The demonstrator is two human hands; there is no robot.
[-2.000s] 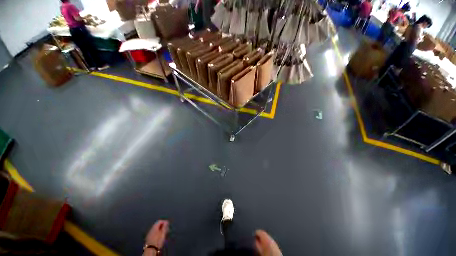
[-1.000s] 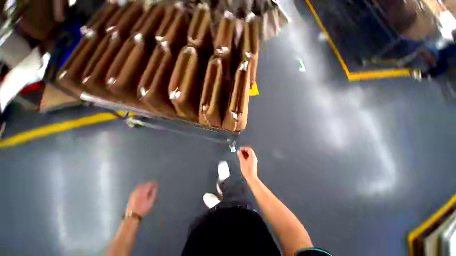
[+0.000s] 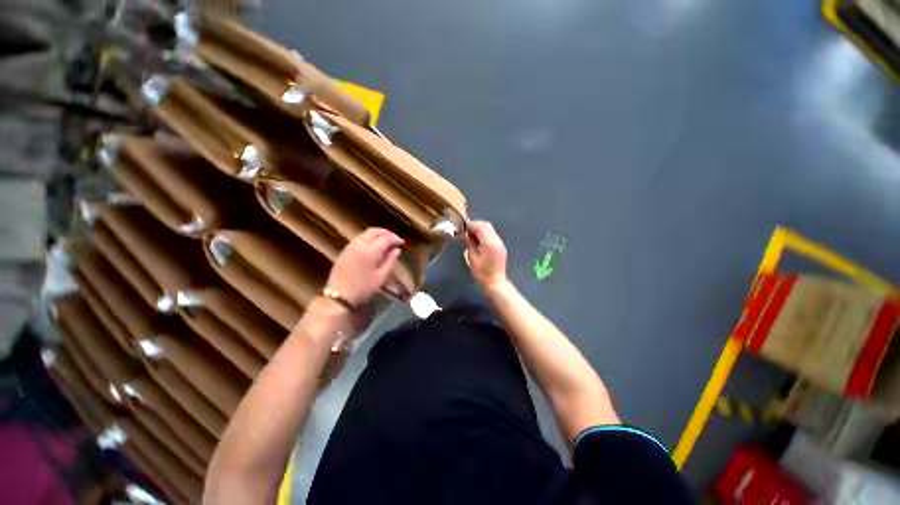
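Note:
Brown handbags point(image 3: 385, 168) stand upright in rows on a trolley at the left and centre, with white bits at the ends of their top edges. My right hand point(image 3: 486, 253) is at the near corner of the end bag, fingers curled; the blur hides whether it grips the corner. My left hand point(image 3: 367, 263) is over the near end of the neighbouring bag, fingers bent; whether it holds the bag is unclear. The trolley frame is mostly hidden under the bags and my left arm.
A red-edged brown carton point(image 3: 819, 330) stands at the right by yellow floor lines point(image 3: 712, 402). A red item point(image 3: 755, 478) is at the lower right. A green arrow point(image 3: 544, 263) marks the grey floor. Blurred pale bags point(image 3: 25, 138) hang at the far left.
The view has turned and come close to the trolley, so the bags now fill the left side. Both hands have moved from over the floor to the near ends of the bags.

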